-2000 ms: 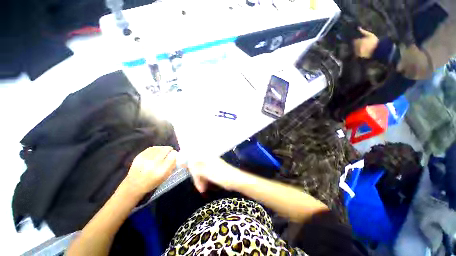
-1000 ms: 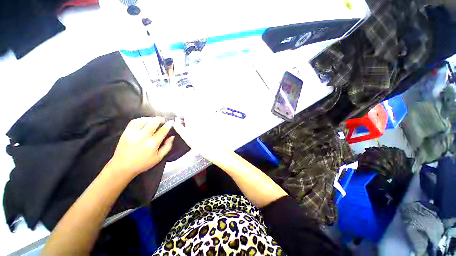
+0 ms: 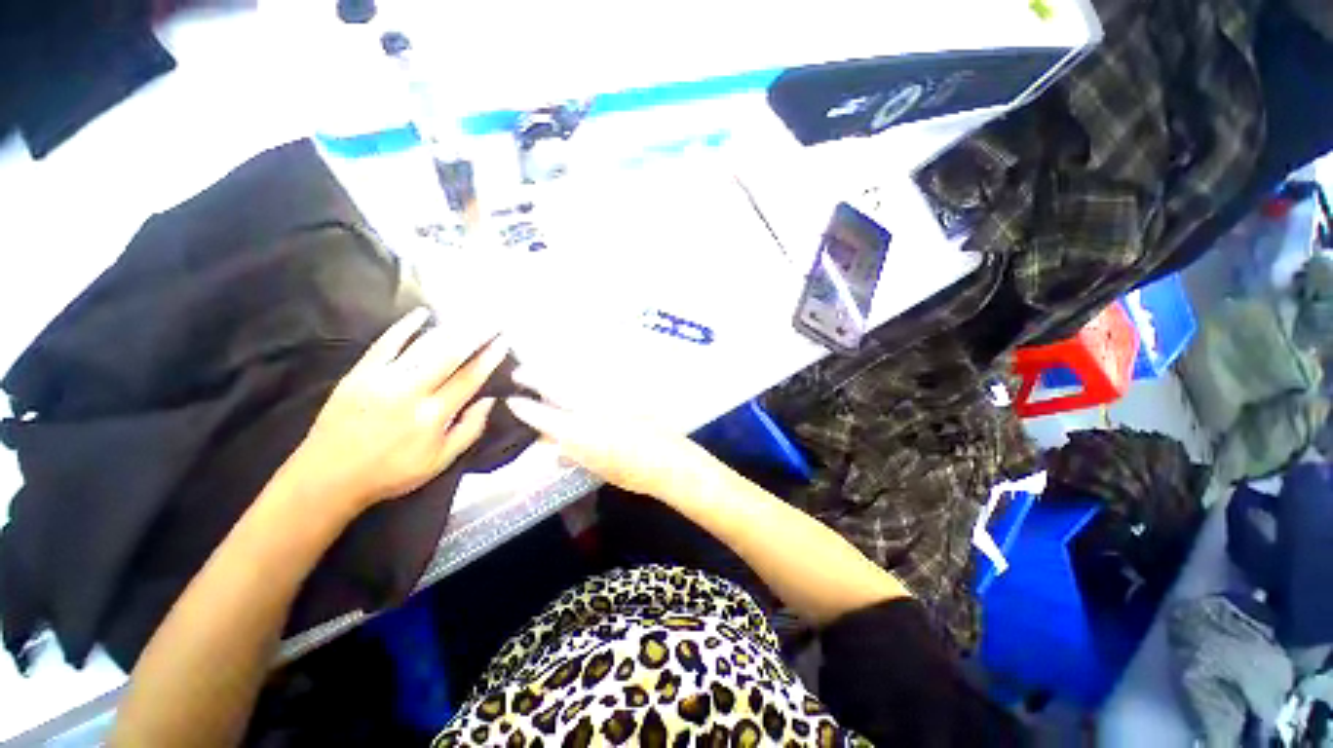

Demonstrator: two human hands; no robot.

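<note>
The black garment piece (image 3: 190, 351) lies on the white table left of the needle area, its right edge near the presser foot (image 3: 465, 190). My left hand (image 3: 402, 417) lies flat on the cloth with fingers apart, pointing toward the presser foot. My right hand (image 3: 585, 439) is at the cloth's right corner near the table's front edge. Its fingertips touch the cloth edge; glare hides whether they pinch it. The white sewing machine (image 3: 658, 73) with a blue stripe stands behind. Small dark thread snips (image 3: 680, 326) lie right of the needle.
A smartphone (image 3: 844, 278) lies on the table at right. Plaid garments (image 3: 1089, 205) drape over the table's right end and hang below. A red stool (image 3: 1075, 365) and a blue bin (image 3: 1038, 599) stand below at right. The table's ruler-marked front edge (image 3: 504, 526) runs before my lap.
Both hands moved from the front edge up onto the cloth, then my right hand drew back slightly toward the front edge. The cloth shifted left. The person's hand at upper right is gone from view.
</note>
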